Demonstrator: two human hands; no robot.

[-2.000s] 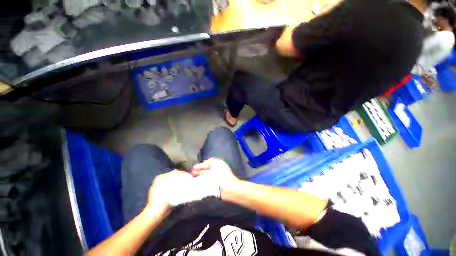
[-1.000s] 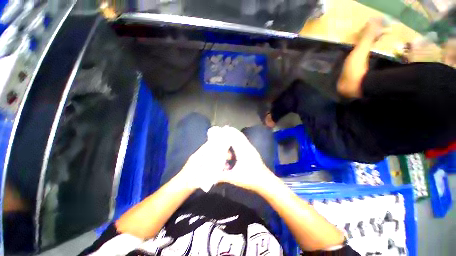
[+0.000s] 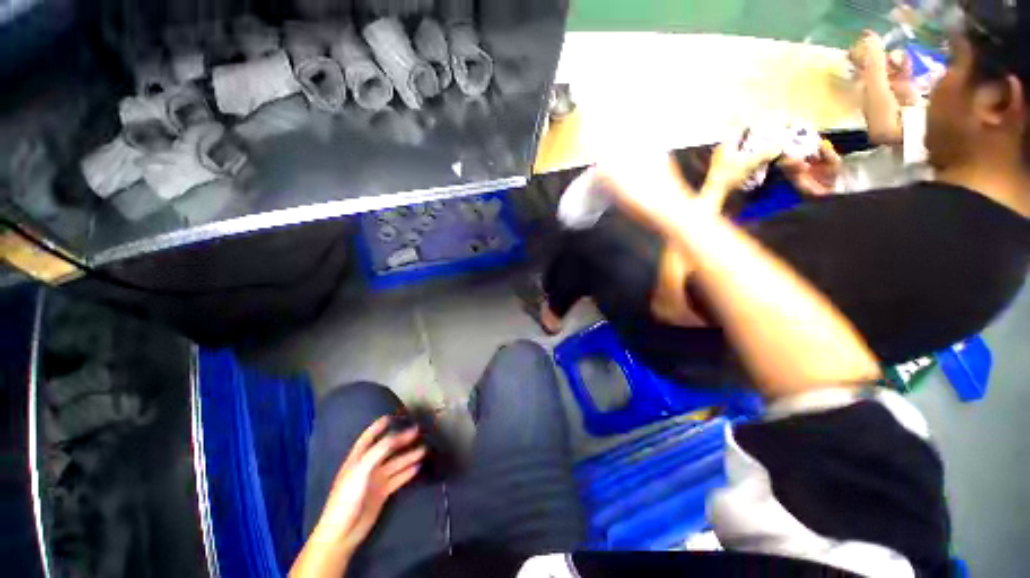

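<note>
My left hand (image 3: pixel 367 480) is low over my left thigh with its fingers bent. A dark blurred patch (image 3: pixel 427 440) lies beside the fingertips; I cannot tell whether the hand holds it. My right arm reaches forward past the neighbour, and my right hand (image 3: pixel 638 186) is blurred near the front edge of the wooden bench. A white piece (image 3: pixel 585 200), likely a fitting body, is at its fingertips. Pale grey tubular fitting bodies (image 3: pixel 390 62) lie in the dark trough (image 3: pixel 305 215) ahead on the left.
A person in black (image 3: pixel 870 260) works close on the right at the wooden bench (image 3: pixel 700 85). A blue stool (image 3: pixel 604 384), stacked blue crates (image 3: pixel 655 485) and a floor crate of pale parts (image 3: pixel 441 243) are nearby. More blue crates (image 3: pixel 254 452) stand left of my legs.
My hands were together above my lap and are now apart. My right hand has moved far forward and right with a white piece; my left has stayed low. The view has also shifted.
</note>
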